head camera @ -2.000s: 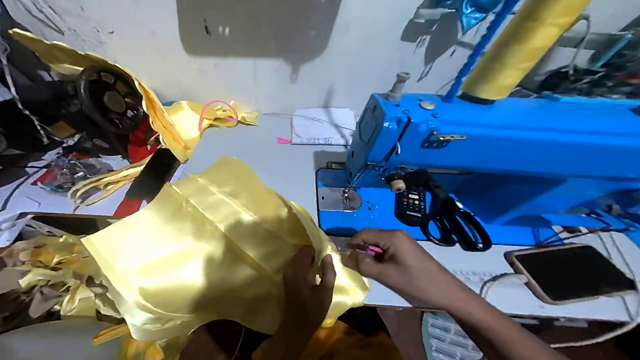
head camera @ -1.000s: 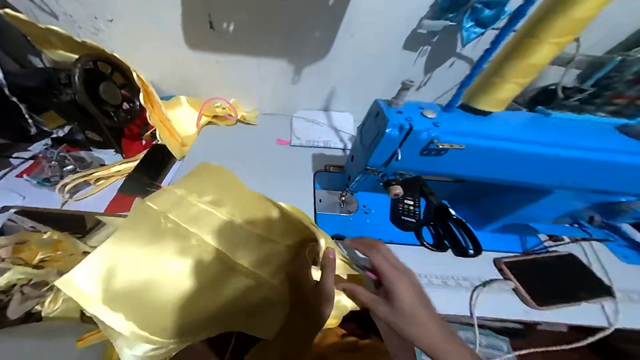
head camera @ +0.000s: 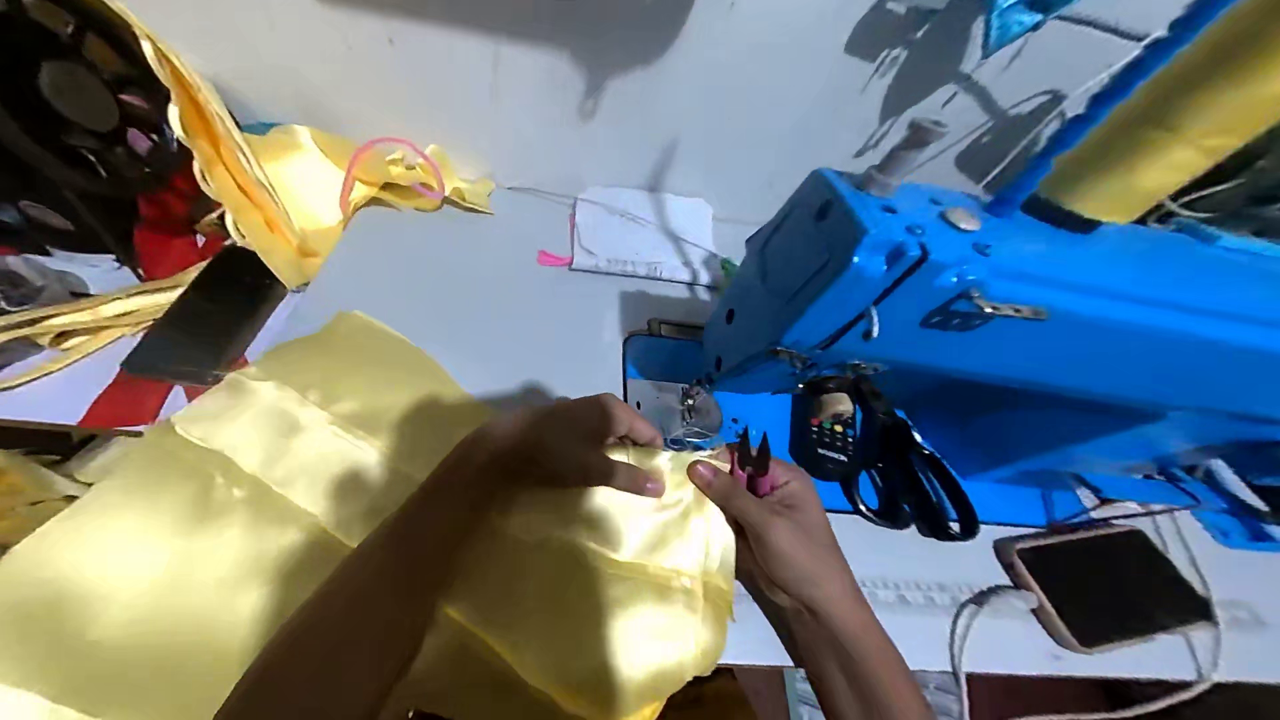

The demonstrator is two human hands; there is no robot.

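Observation:
Yellow satin fabric (head camera: 640, 540) with sewn seams spreads from the left edge to my hands. My left hand (head camera: 570, 445) pinches its upper edge between thumb and fingers. Just right of it, my right hand (head camera: 775, 510) grips the same edge with its thumb and also holds small pink-handled thread snips (head camera: 752, 465), blades pointing up. Both hands are just below the needle and presser foot (head camera: 690, 400) of a blue sewing machine (head camera: 1060, 330). Thin thread lies between the needle plate and the fabric edge.
Black-handled scissors (head camera: 925, 485) and a small remote control (head camera: 828, 430) lie on the machine bed. A phone (head camera: 1110, 585) with a white cable is at the right. A notebook (head camera: 640, 235) lies behind. At left are a dark flat object (head camera: 205, 315), yellow scraps (head camera: 310, 170) and a black handwheel (head camera: 80, 100).
My left hand has moved up to the fabric's edge, and the fabric there is nearer the needle. The snips in my right hand now point up beside it.

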